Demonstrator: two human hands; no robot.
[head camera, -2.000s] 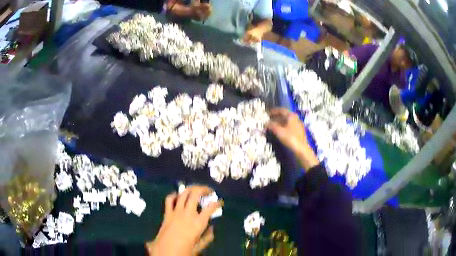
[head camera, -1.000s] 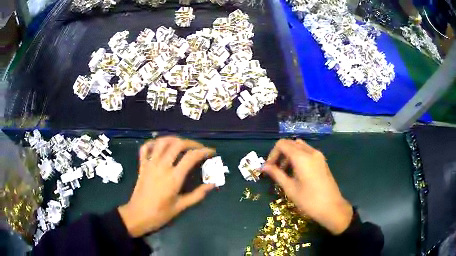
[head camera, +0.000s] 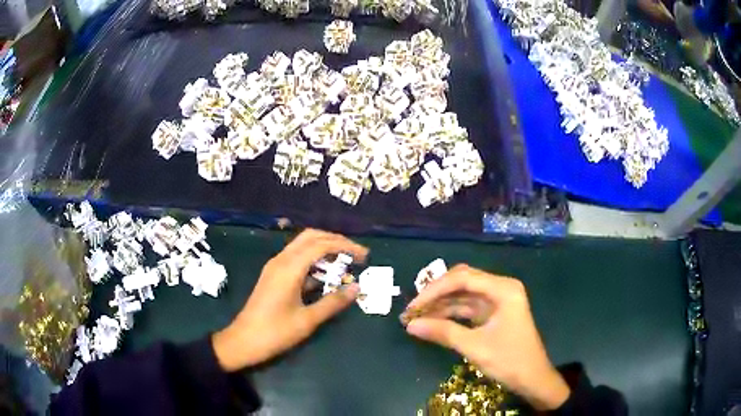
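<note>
My left hand (head camera: 292, 296) holds a white slotted plastic housing (head camera: 334, 274) between thumb and fingers. A second white housing (head camera: 378, 290), smooth face up, lies just right of my left thumb tip on the green surface (head camera: 585, 325). A third white housing (head camera: 429, 275) lies behind my right fingers, partly hidden. My right hand (head camera: 478, 318) has thumb and fingertips pinched on a small brass contact (head camera: 412, 314), mostly covered by the fingers. A loose pile of brass contacts (head camera: 470, 396) is below my right hand, partly cut off by the frame's edge.
Many fitted housings (head camera: 309, 114) lie on the black surface (head camera: 106, 158) beyond a blue-edged ledge. Loose white housings (head camera: 140, 280) are at left, beside a clear bag of brass contacts (head camera: 49, 317). White parts (head camera: 597, 97) lie on a blue sheet (head camera: 552, 175) at right.
The view has tilted down onto the bench. My left hand now holds a slotted housing, with the smooth one beside it. My right hand has moved from the fitted housings to near the contacts.
</note>
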